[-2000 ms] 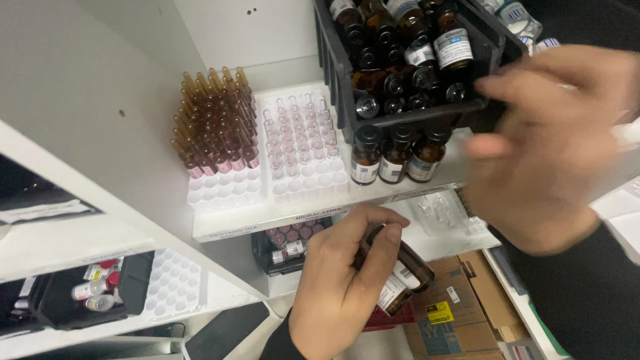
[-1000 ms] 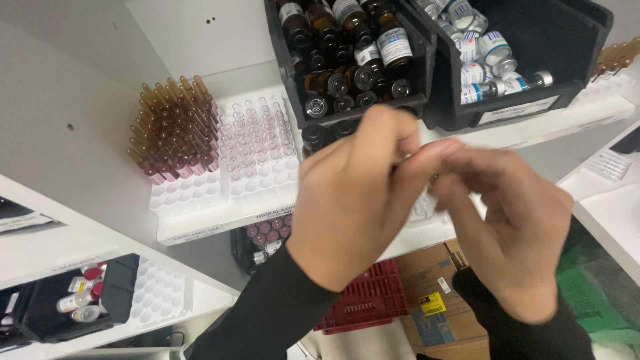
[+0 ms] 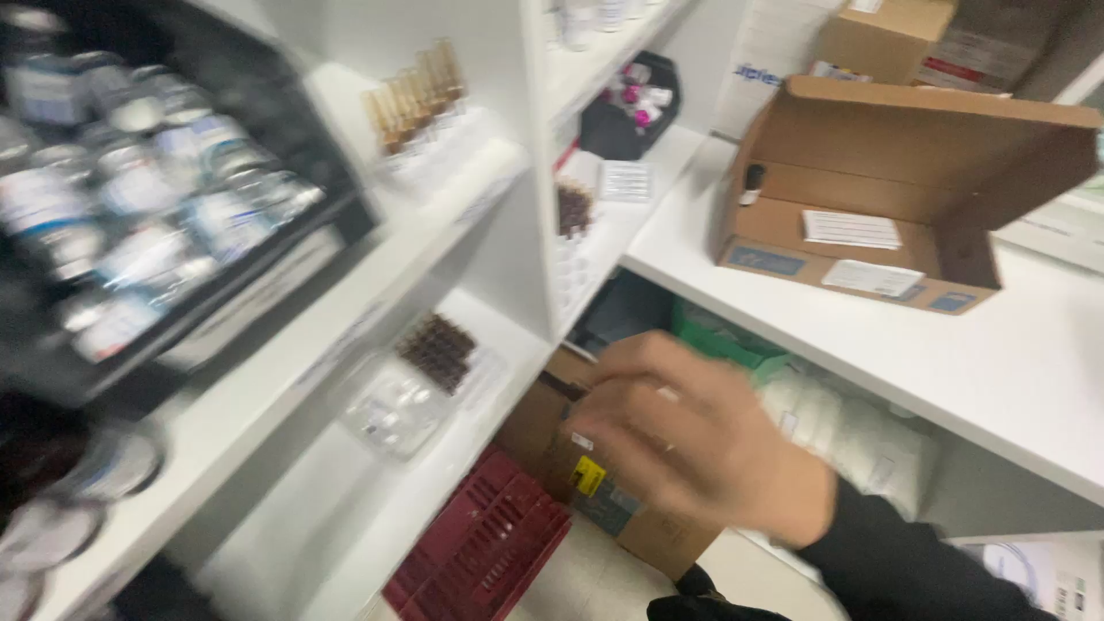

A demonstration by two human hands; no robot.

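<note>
My right hand [image 3: 699, 431], blurred by motion, hangs in front of the lower shelving with its fingers curled. Whether something small is inside it cannot be made out. My left hand is out of view. Beyond my right hand, on the white counter, stands an open cardboard box [image 3: 854, 194] holding a small dark-capped bottle [image 3: 752, 185] and a white printed sheet [image 3: 851, 229]. To the left is a black bin [image 3: 345, 185] full of labelled glass vials [image 3: 138, 190]. Amber ampoules [image 3: 418, 95] stand upright in a white rack beside it.
Below are dark ampoules [image 3: 438, 349] beside a clear plastic tray [image 3: 395, 410], a red plastic crate [image 3: 483, 539] and a cardboard carton [image 3: 638, 517]. A black bin with pink-capped vials [image 3: 634, 108] sits on a middle shelf. The edge of the white counter [image 3: 862, 345] runs behind my right hand.
The view has swung far to the right, bringing the open cardboard box into sight. Both hands were together one second ago; now they are apart, with only the right one visible.
</note>
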